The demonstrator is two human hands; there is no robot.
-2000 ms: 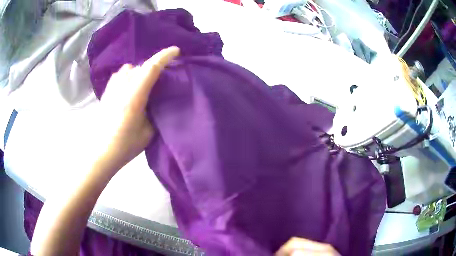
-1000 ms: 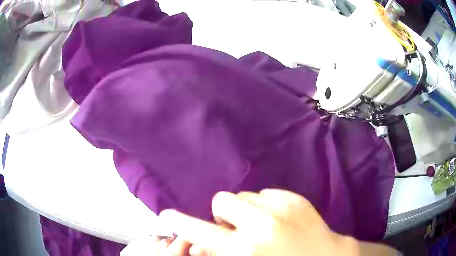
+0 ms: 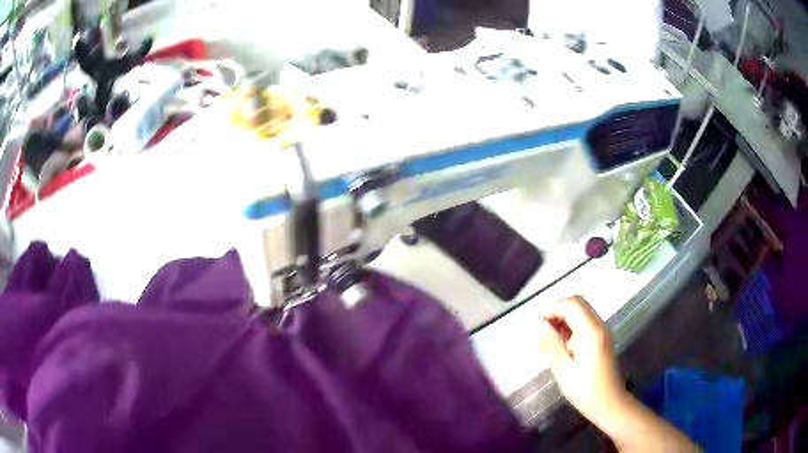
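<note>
Purple cloth [image 3: 177, 380] covers the lower left of the table and runs in puckers under the presser foot and needle area [image 3: 288, 305] of the white sewing machine [image 3: 478, 106]. My right hand [image 3: 580, 354] is right of the cloth, over the table's front edge, clear of the cloth. Its fingers are curled; a small dark reddish spot shows between them, and I cannot tell whether it is a held object. My left hand is out of the picture. The image is blurred around the needle.
A dark phone [image 3: 483, 248] lies under the machine arm. A thin dark rod with a dark red ball [image 3: 596, 247] lies near my right hand. A green packet [image 3: 648, 226] is at the right end. Thread cones stand in a red tray [image 3: 66, 190] behind left. A blue crate [image 3: 704, 411] is low right.
The view has swung right towards the machine. Both hands were together over the cloth's front; now my right hand is off the cloth to the right and my left hand is out of view.
</note>
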